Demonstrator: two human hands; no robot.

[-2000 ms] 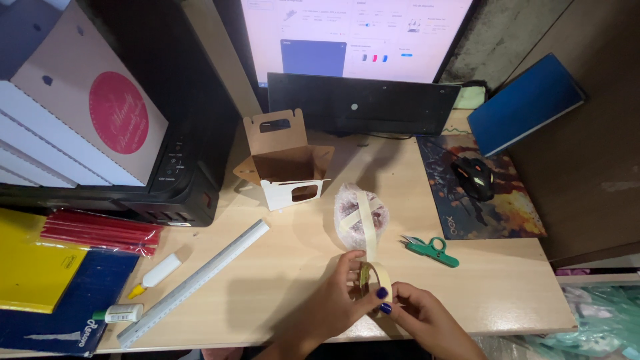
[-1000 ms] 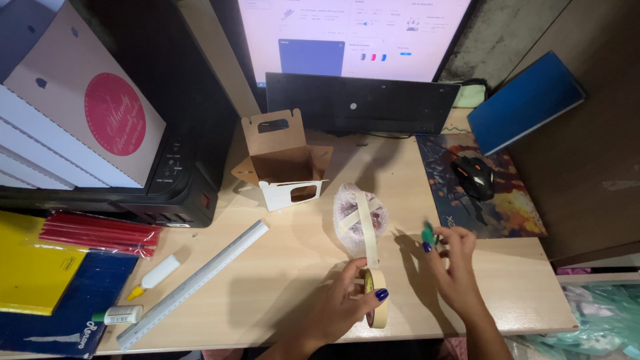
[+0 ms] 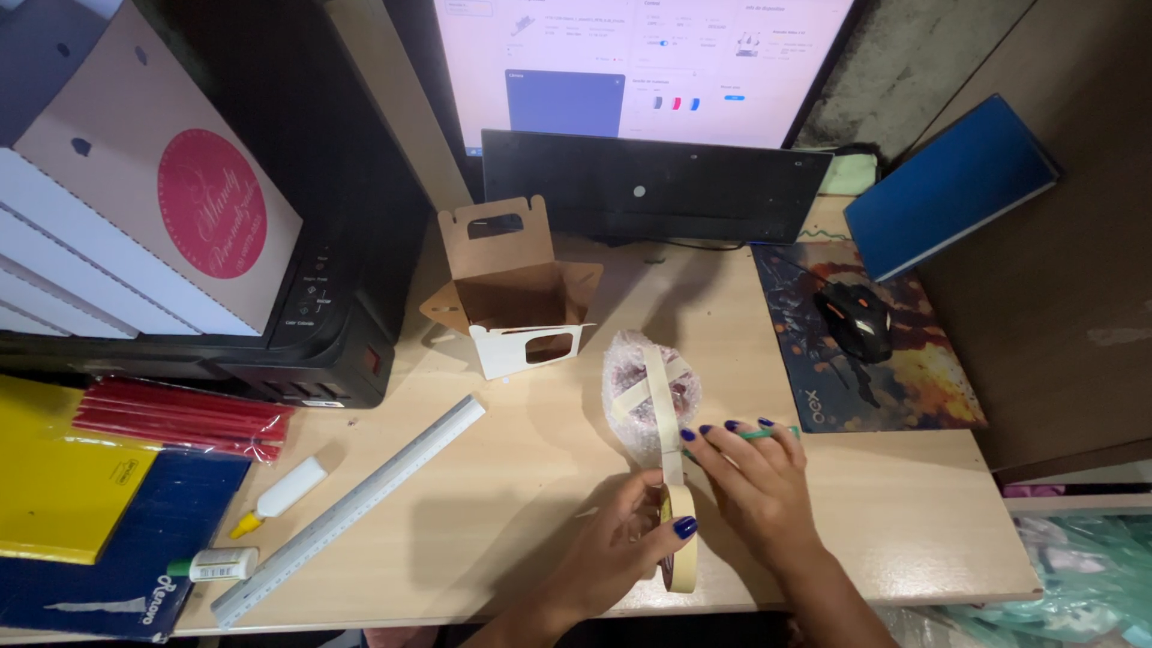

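Note:
My left hand (image 3: 630, 531) grips a roll of masking tape (image 3: 681, 549) near the desk's front edge. From the roll a strip of tape (image 3: 664, 396) runs up onto a bubble-wrapped bundle (image 3: 630, 373), which bears crossed tape strips and shows something reddish inside. Just right of that strip, my right hand (image 3: 756, 477) holds green thread snips (image 3: 763, 433), mostly hidden by the fingers; their tips lie at the strip between the roll and the bundle. Whether the strip is cut, I cannot tell. An open cardboard box with a handle (image 3: 522, 349) stands behind the bundle.
On the left lie a ruler (image 3: 351, 508), a white tube with a yellow tip (image 3: 292, 486), a small bottle (image 3: 225, 564) and packaged red sticks (image 3: 180, 418). A black printer (image 3: 333, 351) bears flat boxes. A mouse (image 3: 855, 321) rests on its mat (image 3: 909, 387) at the right.
My right hand left the tape roll, took up the green snips from the desk at the right, and moved left with them to the tape strip. My left hand still has the roll.

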